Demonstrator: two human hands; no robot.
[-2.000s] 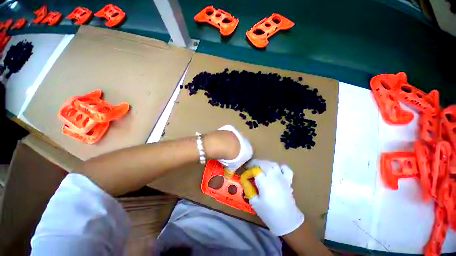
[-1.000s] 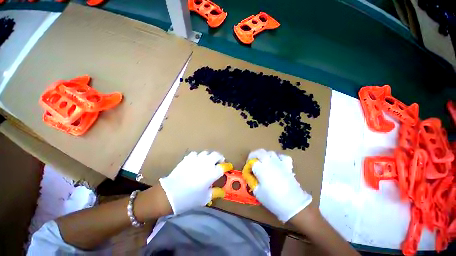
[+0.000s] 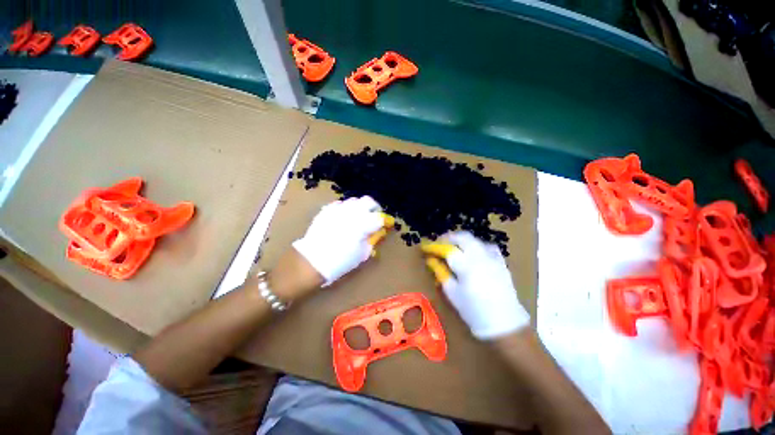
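An orange controller shell (image 3: 387,330) lies on the cardboard work sheet (image 3: 297,336) near my body, horns toward me, touched by neither hand. A heap of small black inserts (image 3: 416,189) lies beyond it. My left hand (image 3: 344,240), in a white glove with yellow fingertips, is at the heap's near left edge. My right hand (image 3: 478,285), gloved the same and slightly blurred, is at the heap's near edge, thumb and finger apart. Whether either hand's fingertips hold an insert is too small to tell.
A small stack of shells (image 3: 119,228) lies on the left cardboard sheet (image 3: 195,127). A shell pile (image 3: 722,289) covers the white bench at right. Single shells lie on the green conveyor belt (image 3: 510,85) beyond a pale metal post (image 3: 274,51). More black pieces show at the top right.
Both hands have let go of the shell and moved forward to the black heap. The shell now lies free on the cardboard. The camera view has shifted a little.
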